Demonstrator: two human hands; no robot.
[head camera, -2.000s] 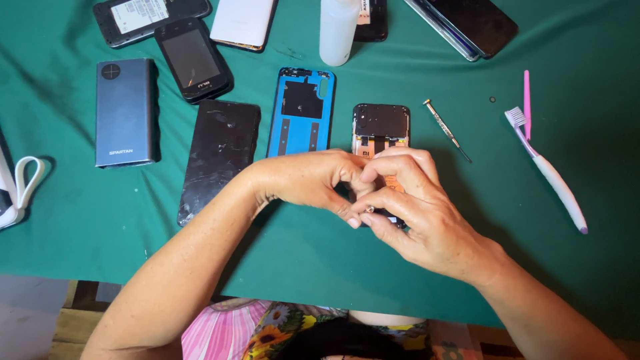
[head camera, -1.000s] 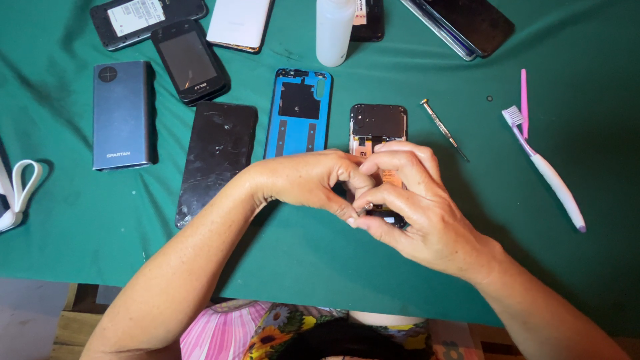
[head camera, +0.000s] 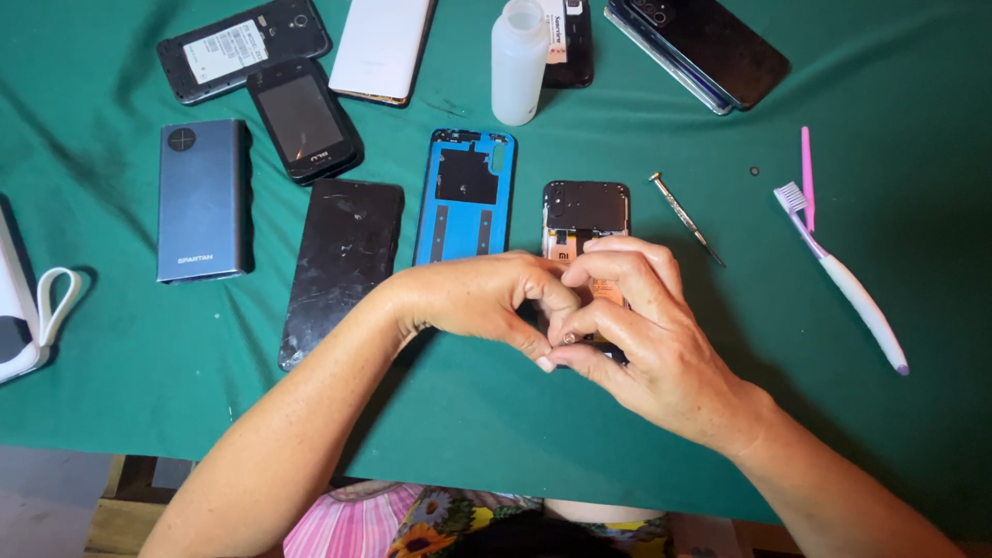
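My left hand (head camera: 492, 298) and my right hand (head camera: 647, 333) meet at the fingertips over the lower part of an opened smartphone (head camera: 587, 208), whose battery shows between them. A tiny round metallic part (head camera: 570, 339) sits at the fingertips, pinched by my right hand; my left fingertips touch there too, and whether they grip it is hard to tell. Left of the opened phone lies a blue phone back cover (head camera: 463, 221), inner side up. A small precision screwdriver (head camera: 686, 218) lies to the right of the phone.
A scratched black phone (head camera: 341, 256), a blue power bank (head camera: 203, 201) and a small black phone (head camera: 302, 116) lie left. A translucent plastic bottle (head camera: 518, 70) stands behind. A toothbrush (head camera: 849, 287), a pink stick (head camera: 807, 174) and a small dark ring (head camera: 754, 171) lie right on the green cloth (head camera: 480, 418).
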